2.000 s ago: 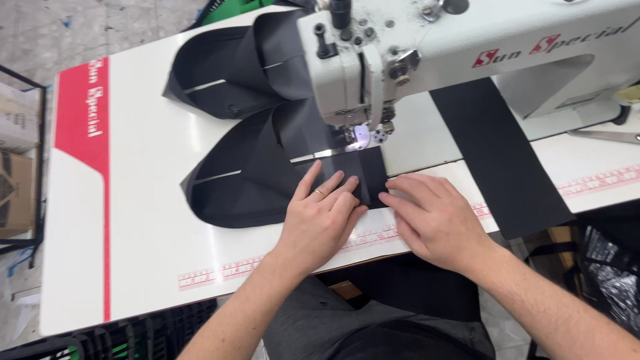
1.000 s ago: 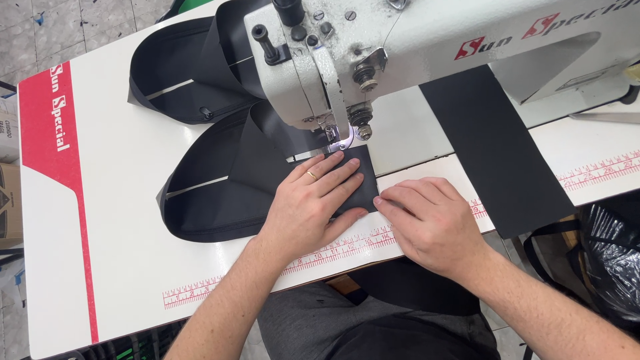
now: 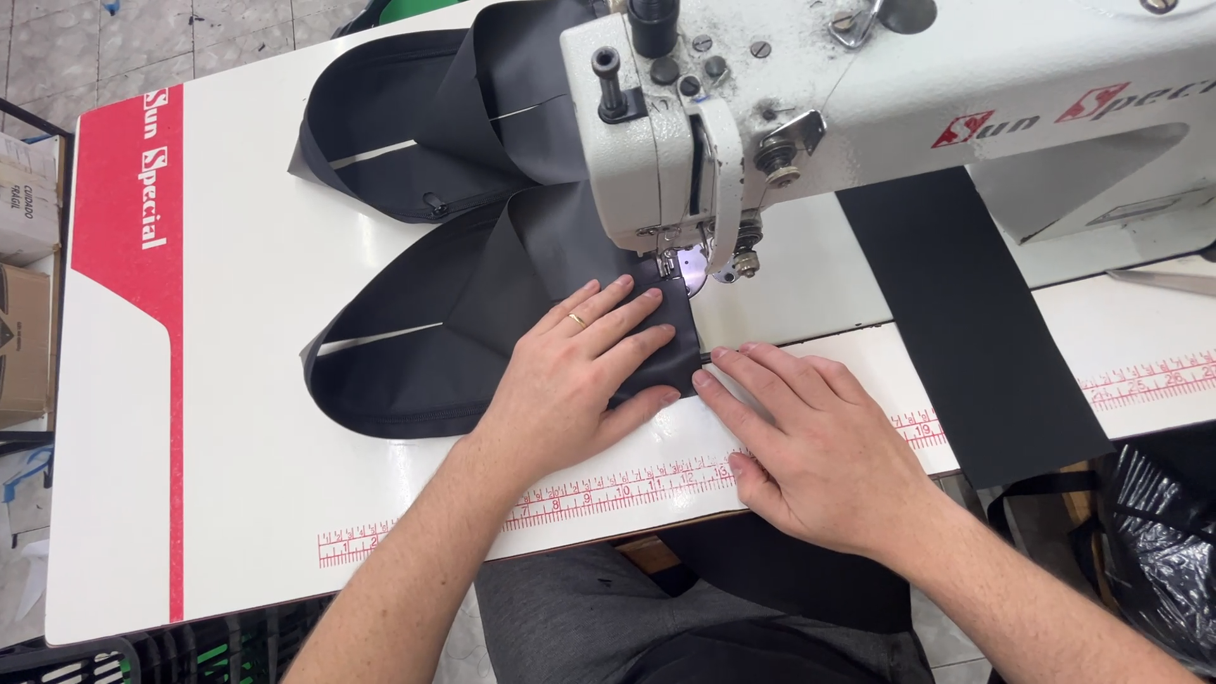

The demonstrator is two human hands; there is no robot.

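Observation:
A black sheet-material piece (image 3: 408,380) with a curved, zippered side lies on the sewing table, its right end under the presser foot (image 3: 668,266) of a white sewing machine (image 3: 627,142). Flat on that end rests my left hand (image 3: 579,370), a ring on one finger, the fingertips just below the foot. My right hand (image 3: 807,437) touches the piece's right edge with its fingertips, the thumb on the table. Behind, a similar black piece (image 3: 380,114) with a zipper pull lies partly hidden by the machine head. Neither hand is closed around anything.
A flat black strip (image 3: 978,323) lies across the machine bed and table at right. Scissors or a similar metal tool (image 3: 1164,280) lie at the right edge. A printed red ruler (image 3: 617,494) runs along the table's front. Cardboard boxes (image 3: 24,342) stand at left, dark crates (image 3: 218,646) below.
My left hand has flattened and spread over the piece since the first frame. My right hand's fingers have extended from a more curled pose. The view has shifted.

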